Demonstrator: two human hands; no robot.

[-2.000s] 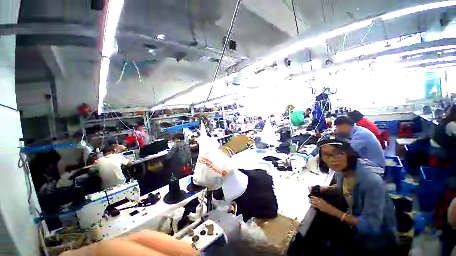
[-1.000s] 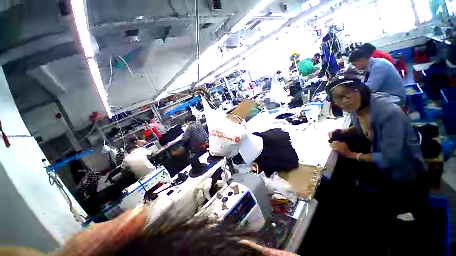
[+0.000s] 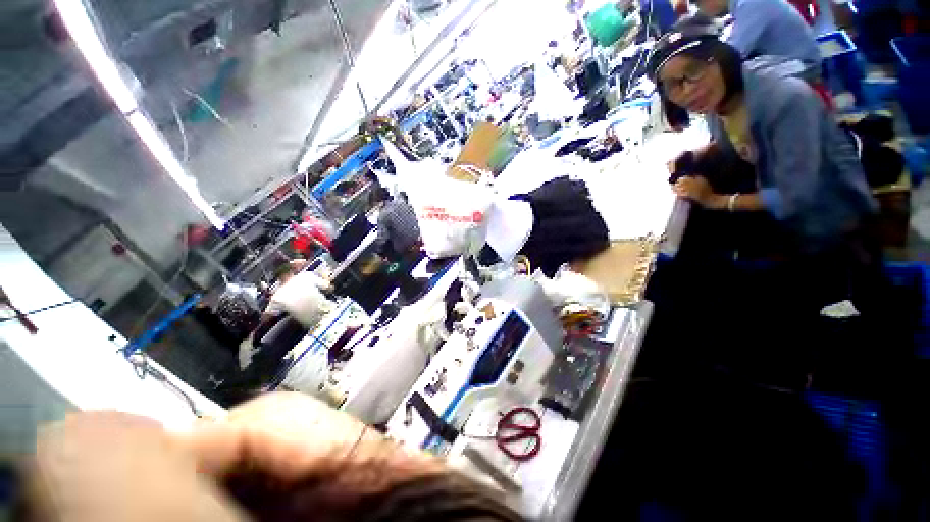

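A large, blurred skin-coloured shape, seemingly my left hand (image 3: 291,444), fills the bottom left close to the camera. Dark hair-like strands lie along its lower side. Its fingertips and anything in them cannot be made out. My right hand cannot be identified. The white sewing machine head (image 3: 464,357) with a blue stripe and dark panel stands right of the shape. A black strip (image 3: 432,417) lies across its near side. Red-handled scissors (image 3: 518,433) lie on the white table (image 3: 597,428). The needle area is hidden or cannot be made out.
A person (image 3: 790,153) in a blue-grey top sits at the right, hands on dark cloth. Beyond the machine are a white plastic bag (image 3: 441,212), a black stack (image 3: 563,222) and brown cardboard (image 3: 624,269). Blue crates (image 3: 851,423) stand low at the right.
The view has tilted and dropped, bringing the scissors and more of the machine into the picture. The skin-coloured shape still covers the bottom left and reaches higher there. The seated person appears higher.
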